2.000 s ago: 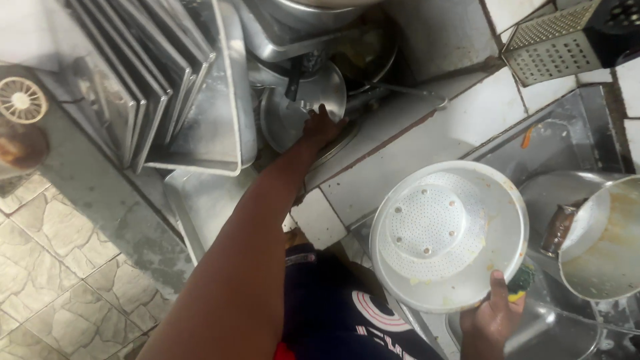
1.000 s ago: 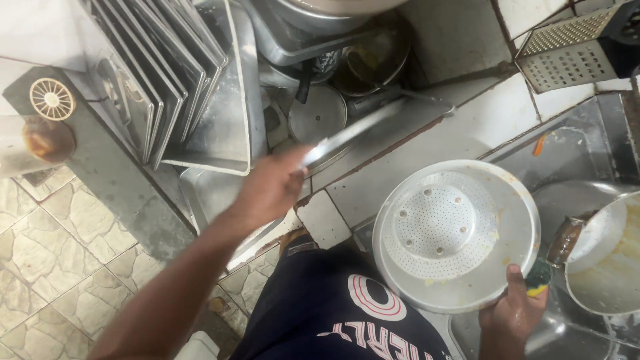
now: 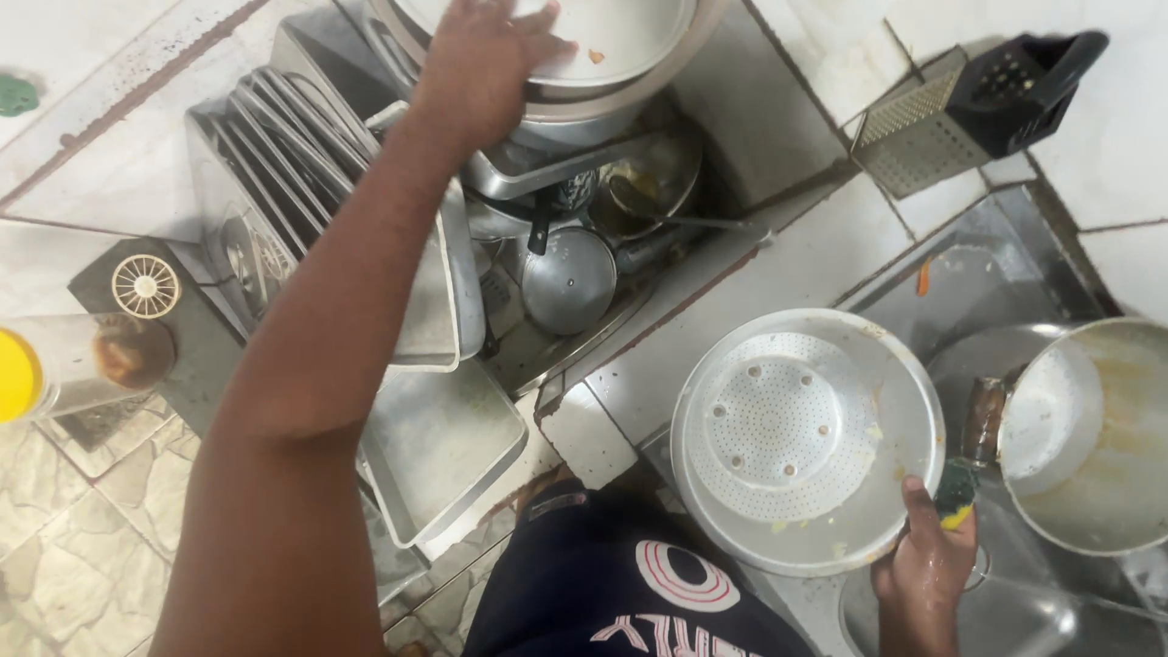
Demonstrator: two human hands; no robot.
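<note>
My right hand [image 3: 926, 557] grips the rim of a round aluminium colander [image 3: 794, 438], thumb on the inside, with a green and yellow sponge [image 3: 956, 497] between the fingers and the colander's edge. Bits of food stick to the colander's inner wall. My left arm reaches up across the stacked pans, and my left hand [image 3: 484, 73] lies with spread fingers at the rim of a large pale round pan [image 3: 620, 36], which has a small brown scrap in it. Whether the left fingers hold that rim, I cannot tell.
Upright metal trays [image 3: 274, 155] stand at left beside baking pans [image 3: 447, 447]. A lidded pot [image 3: 568, 281] sits below the large pan. A box grater [image 3: 967, 109] rests behind the steel sink [image 3: 1022, 237], where a stained pot [image 3: 1095, 438] lies. A yellow-lidded jar [image 3: 82, 365] is far left.
My left hand has moved from the lower pots up to the large round pan. The shiny blurred thing it held a second ago is no longer seen in it. My right hand still holds the colander.
</note>
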